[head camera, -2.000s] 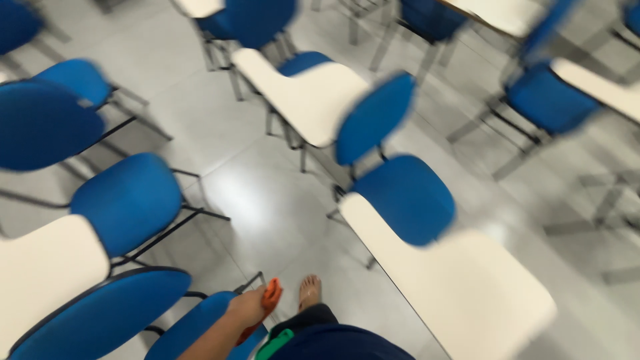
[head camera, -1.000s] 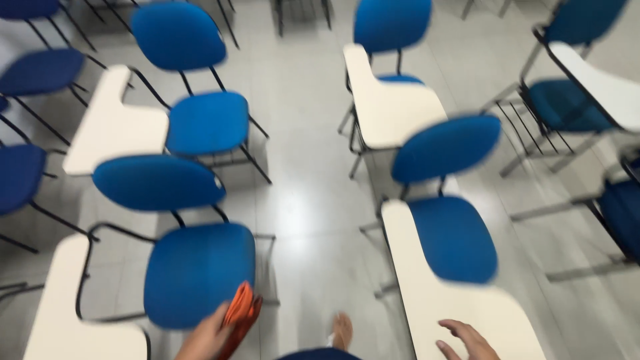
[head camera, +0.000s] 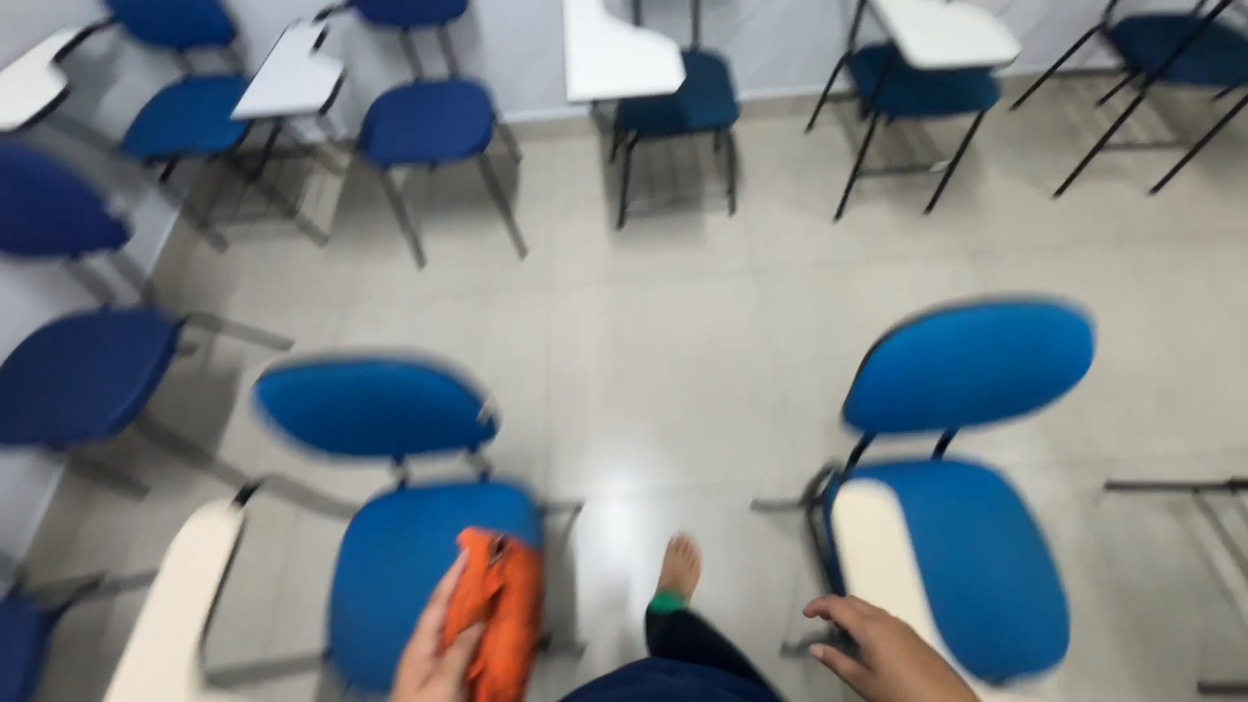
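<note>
My left hand (head camera: 439, 634) is closed around an orange folded fabric item (head camera: 502, 614), low in the view and in front of the blue seat of a tablet-arm chair (head camera: 419, 546). What the item is exactly, I cannot tell; a small dark fitting shows near its top. My right hand (head camera: 873, 648) holds nothing, its fingers apart and slightly curled, beside the cream writing tablet (head camera: 882, 546) of another blue chair (head camera: 994, 575). Between the two chairs a bare foot (head camera: 680, 565) stands on the floor.
Along the far wall (head camera: 526, 58) stand several blue chairs with white tablets, such as one with its tablet (head camera: 624, 58) at top centre. Darker blue chairs (head camera: 88, 375) line the left side. Black metal legs (head camera: 1170, 486) stick out at the right edge. Tiled floor (head camera: 663, 341) lies between.
The view has moved forward along the aisle, and the far wall now shows. My left hand still holds the orange item. My right hand, out of view two seconds ago, appears at the lower right.
</note>
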